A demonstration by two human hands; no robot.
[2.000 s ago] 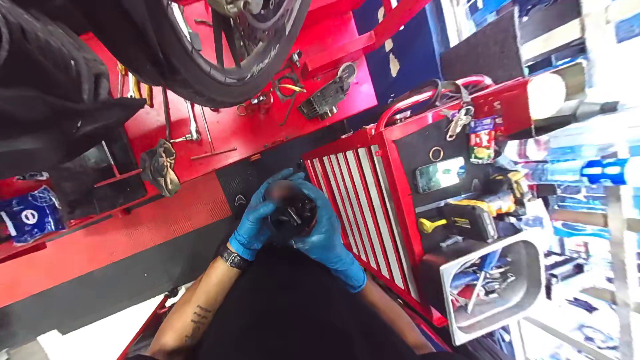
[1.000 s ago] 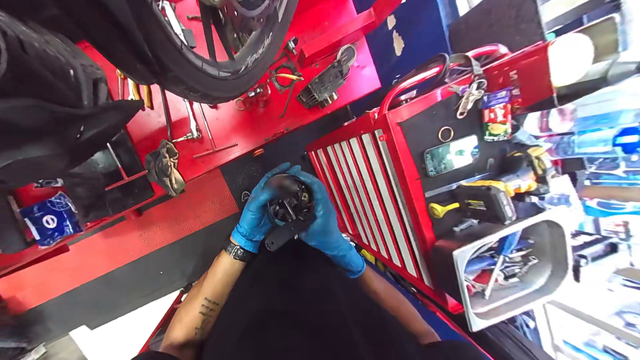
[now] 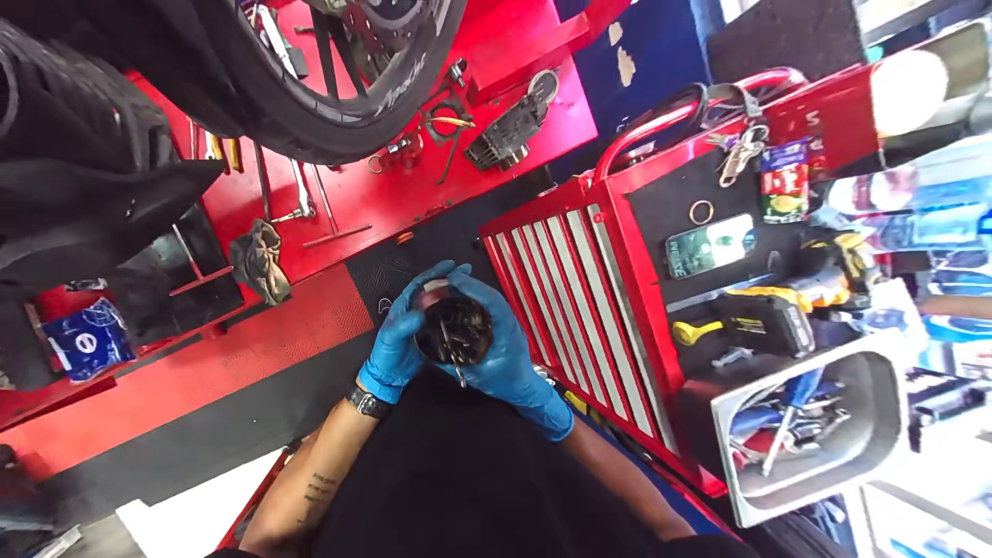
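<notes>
My left hand [image 3: 397,341], in a blue glove, grips the left side of a dark, round, shiny mechanical part [image 3: 456,328]. Around its right side and underneath wraps my right hand [image 3: 508,349], gloved in blue as well. The part is held in front of my dark clothing; its exact kind cannot be told. A thin metal piece shows across its face, and a reddish patch at its upper left. Both palms and the part's underside are hidden. On the red motorcycle lift table [image 3: 395,203] ahead lie an engine cylinder with cooling fins [image 3: 511,133] and a ratchet [image 3: 302,190].
A motorcycle wheel [image 3: 310,132] overhangs the lift table. Close on my right stands a red tool chest [image 3: 573,302] bearing a phone [image 3: 709,246], keys [image 3: 740,155], a yellow and black cordless tool [image 3: 775,314] and a metal tray [image 3: 821,496] of tools. A rag [image 3: 262,262] hangs at the lift's edge.
The round part has been turned in my hands: the dark lug pointing down below it one second ago no longer shows. Both hands have stayed around it.
</notes>
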